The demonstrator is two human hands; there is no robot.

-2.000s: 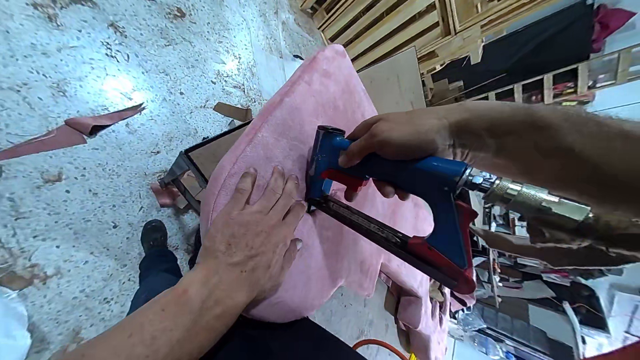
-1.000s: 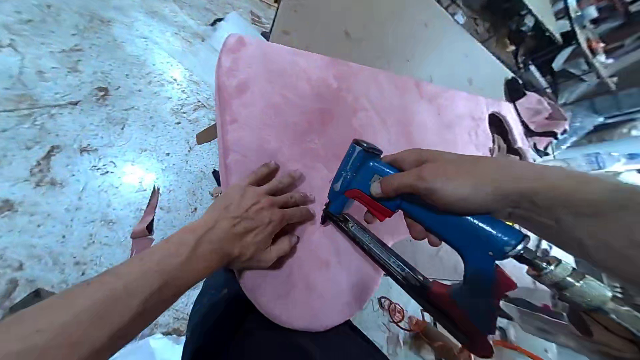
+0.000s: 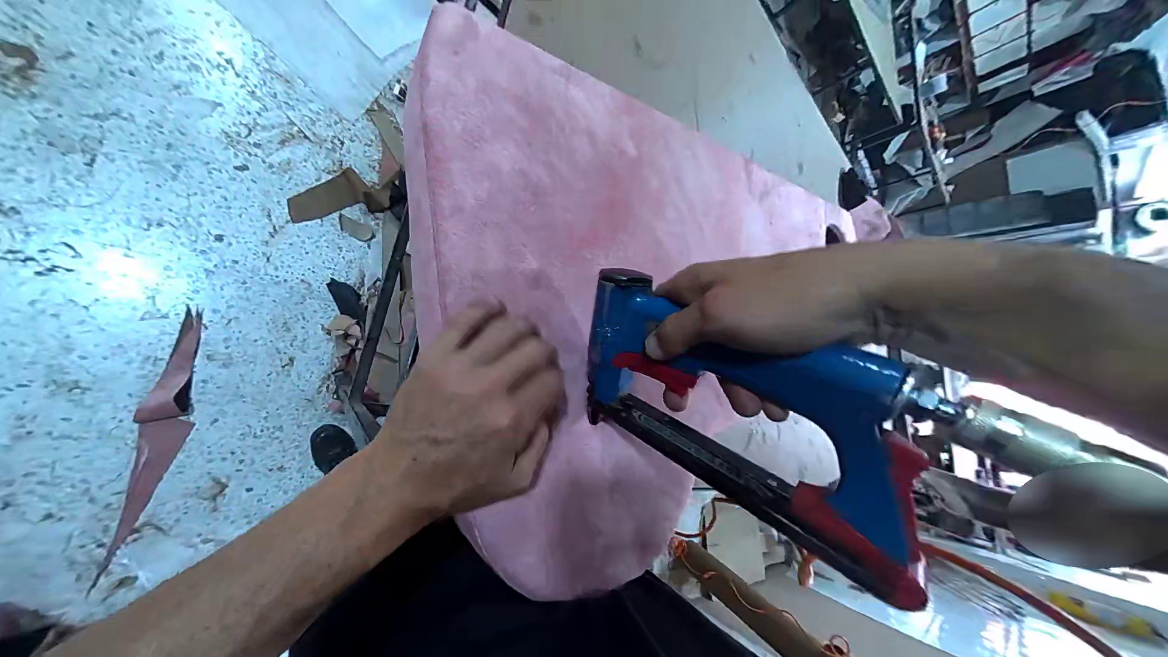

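A panel covered in pink plush fabric [image 3: 566, 192] lies in the middle, its rounded end against my dark trousers. My right hand [image 3: 739, 319] grips the handle of a blue and red pneumatic staple gun [image 3: 849, 401]. The thumb rests on the blue body near the red trigger. The gun's nose is at the fabric; whether it presses on it I cannot tell. My left hand [image 3: 488, 401], fingers curled and slightly blurred, is over the fabric just left of the nose. What lies under its fingers is hidden. A metal air fitting [image 3: 1013, 438] joins the gun's rear.
Pink fabric scraps [image 3: 164, 433] and brown cardboard pieces [image 3: 328, 196] litter the speckled floor. Beyond the panel stands a pale board [image 3: 684, 73]. A dark metal frame [image 3: 383, 301] runs along the panel's left side. At the lower right are a cardboard tube [image 3: 748, 598] and an orange hose [image 3: 1013, 589].
My left hand has gone from spread fingers on the fabric to curled ones. The staple gun stays in my right hand. The view has turned relative to the panel.
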